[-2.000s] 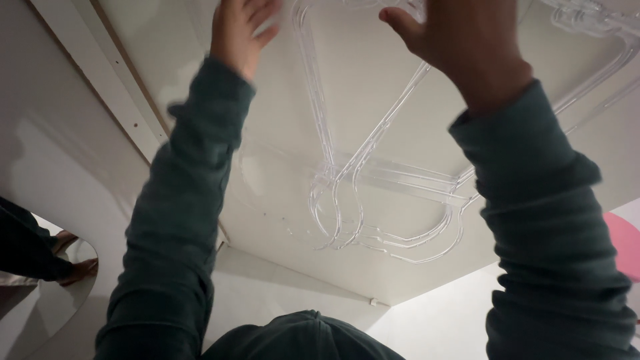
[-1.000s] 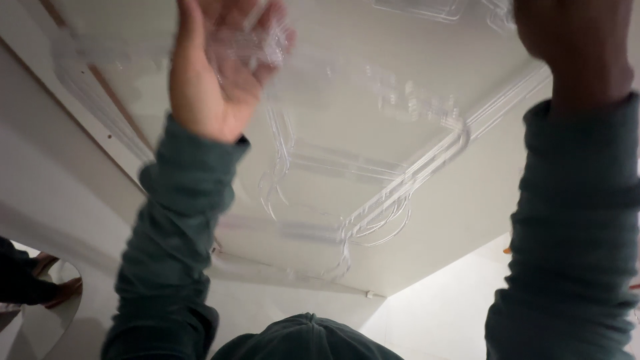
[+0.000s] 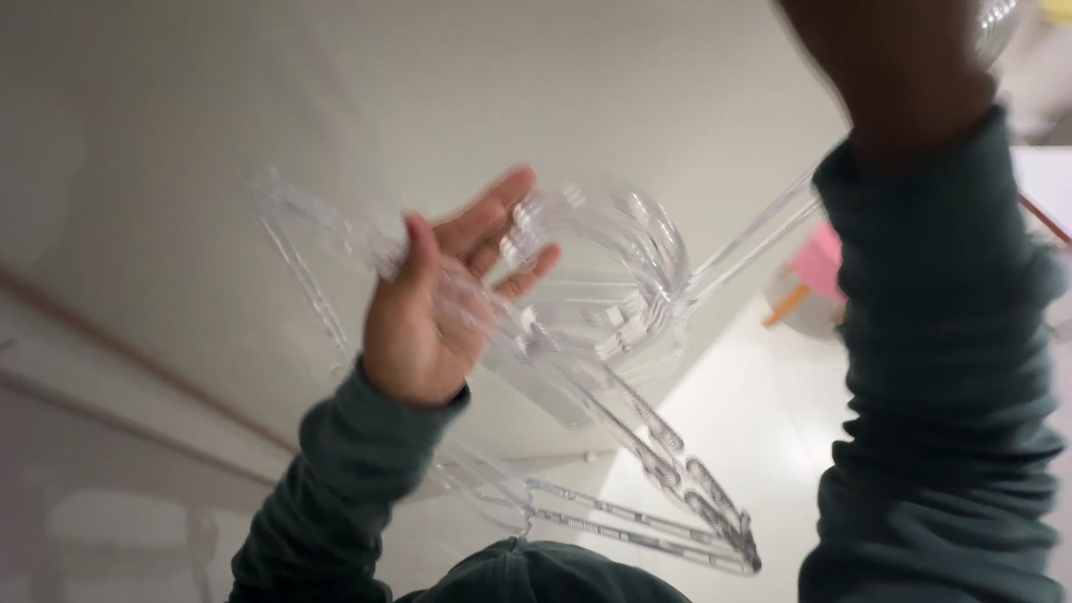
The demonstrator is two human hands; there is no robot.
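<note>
A bundle of clear plastic clothes hangers (image 3: pixel 578 368) lies across the palm of my left hand (image 3: pixel 444 293), near the middle of the view. The bundle passes between thumb and fingers, which are loosely spread around it. Curved clear parts arch beside the fingertips, and one end of the bundle reaches down toward the cap. More clear bars run from there up toward my right forearm. Only the wrist and lower part of my right hand (image 3: pixel 913 59) show at the top right, dark and blurred; its fingers are out of the frame.
Behind the hangers is a pale, flat surface (image 3: pixel 628 92) with a brown edge strip (image 3: pixel 151 352) at the left. The top of a dark cap (image 3: pixel 536 574) shows at the bottom. A pink object (image 3: pixel 816 261) with an orange-brown leg stands at the right, beyond the bright floor.
My left hand has moved toward the middle of the view, with hangers now across its palm. The hangers have shifted and tilted. The view itself has turned.
</note>
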